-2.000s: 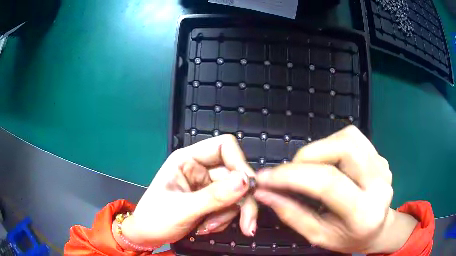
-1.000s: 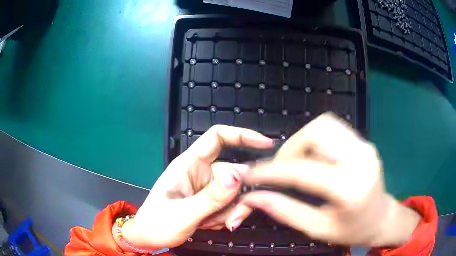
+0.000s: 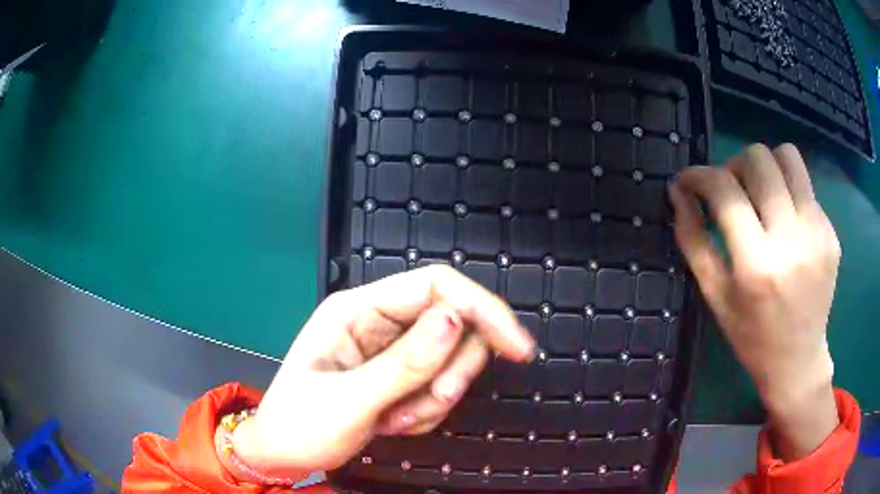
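Observation:
A large black component tray (image 3: pixel 333 193) with a raised rim lies in front of me. Small metal parts (image 3: pixel 505 260) sit as bright dots at its grid crossings in rows. My left hand (image 3: pixel 357 376) is over the tray's lower left, palm partly up, with its fingers curled and thumb bent in. Whatever it may hold is hidden. My right hand (image 3: pixel 762 256) is at the tray's right edge. Its thumb and fingertips are close together at the right end of the second row of dots. No part shows between them.
A second black tray (image 3: pixel 820 111) at the upper right holds a silver pile of parts (image 3: pixel 767 27). A printed paper sheet (image 3: pixel 521 10) lies at the far edge. The green mat (image 3: pixel 174 193) surrounds the tray. A blue object (image 3: pixel 50 461) is below at the lower left.
My right hand has moved away from my left hand, to the right and up to the tray's right edge. The dark clump seen earlier at my left fingertips no longer shows.

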